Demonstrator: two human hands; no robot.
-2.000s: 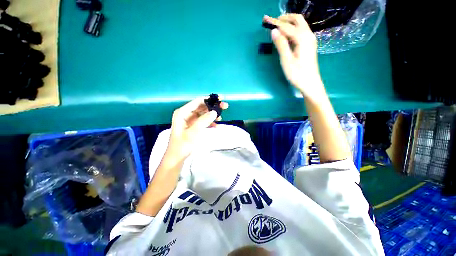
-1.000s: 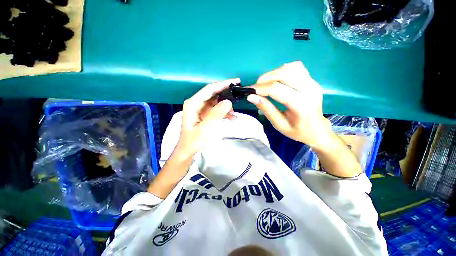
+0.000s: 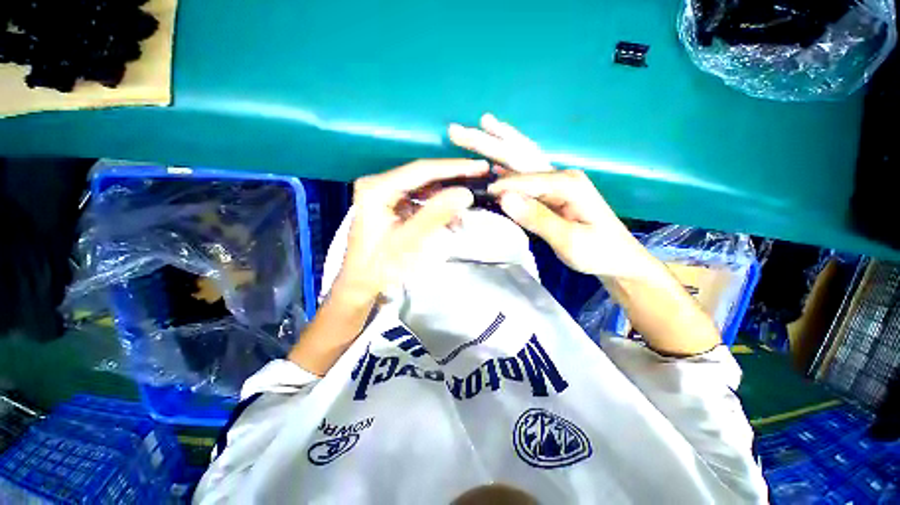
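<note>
My left hand (image 3: 407, 212) and my right hand (image 3: 562, 205) meet above my lap, at the near edge of the bench. Between their fingertips they hold a small black part (image 3: 483, 190). Most of it is hidden by the fingers, so its shape and whether it is one piece or two cannot be told. My right hand pinches with thumb and forefinger while its other fingers stretch out. A small black piece (image 3: 631, 54) lies alone on the green bench, left of the clear bag.
Black parts (image 3: 69, 39) are piled on the tan board (image 3: 148, 87) at far left. A clear bag (image 3: 789, 74) with black pieces lies at upper right. Below the bench stand a film-lined blue left crate (image 3: 306, 247) and a blue right crate (image 3: 747, 286).
My right hand came from beside the bag to my left hand, and both now grip the black part. Over the last second its fingers stretched outward. The view shifted, moving the bench upward.
</note>
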